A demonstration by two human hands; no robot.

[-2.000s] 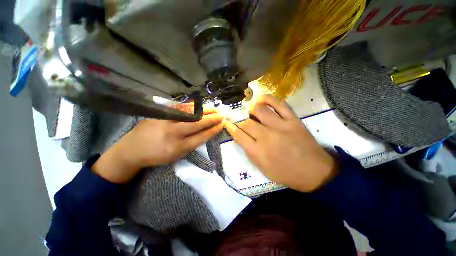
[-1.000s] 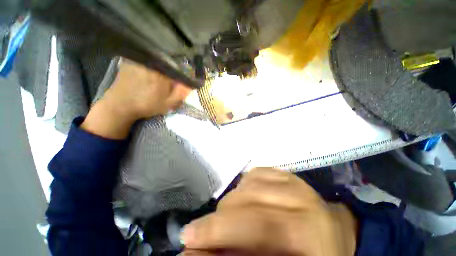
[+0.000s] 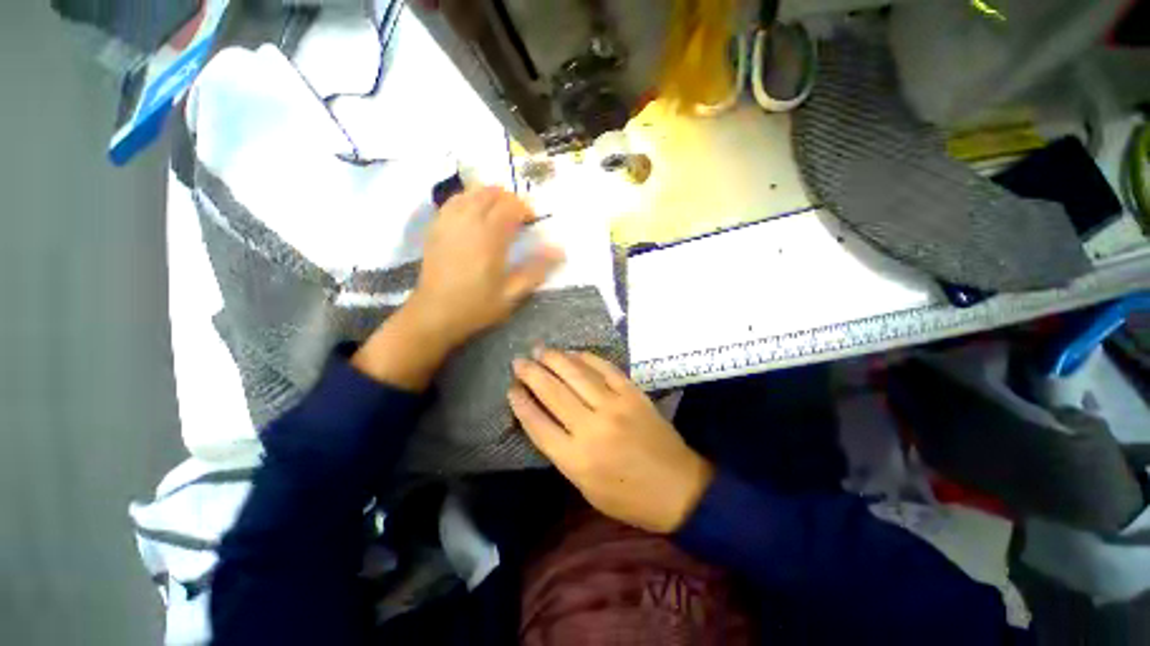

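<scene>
A grey knit piece (image 3: 486, 404) joined with white fabric (image 3: 303, 164) lies on the left part of the table and reaches the front edge. My left hand (image 3: 469, 271) is over the white and grey fabric, left of and below the needle area, fingers bent and slightly blurred; I cannot tell if it grips the cloth. My right hand (image 3: 612, 435) lies with its fingers spread on the grey knit near the front edge. The machine's presser foot area (image 3: 586, 126) is above my hands, with no hand at it.
A curved grey piece (image 3: 933, 189) lies right of the needle. Scissors (image 3: 784, 70) stand behind the bed beside the yellow thread (image 3: 697, 57). A measuring tape (image 3: 807, 343) runs along the front edge. A flat black rectangle (image 3: 1066, 189) is at right. Grey pieces (image 3: 1022, 435) lie below the table.
Both hands have left the needle area; my right hand went down to the lap, then onto the grey knit. The joined fabric now lies spread out at left. The view has shifted.
</scene>
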